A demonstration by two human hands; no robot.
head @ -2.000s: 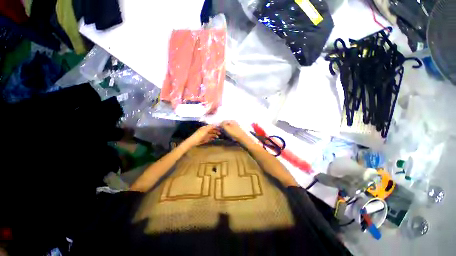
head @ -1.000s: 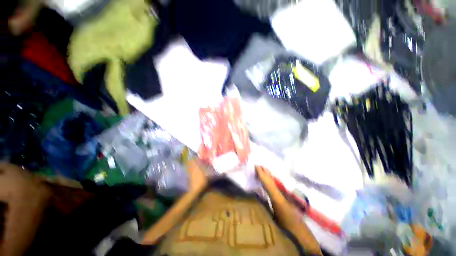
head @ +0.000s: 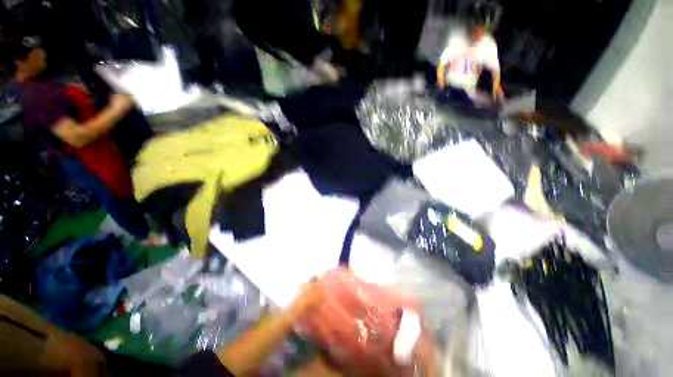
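The coral garment (head: 354,318) in its clear, shiny polybag is bunched up low in the middle, blurred, with a white patch on its right part. My left hand (head: 308,296) holds its upper left side; the forearm comes in from the bottom left. My right hand cannot be made out for certain; blurred skin-toned patches show below and right of the garment at the bottom edge.
White table (head: 302,213) bears a yellow-green garment (head: 221,154), dark garments (head: 332,147), a bagged dark garment (head: 450,247), a white sheet (head: 463,175) and black hangers (head: 564,294). Grey fan (head: 649,228) at right. One person (head: 81,125) stands left, another (head: 471,62) is at the back.
The view has tipped up, showing the far table and two people. The coral garment, flat on the table earlier, is now bunched in my left hand. My right forearm no longer shows clearly.
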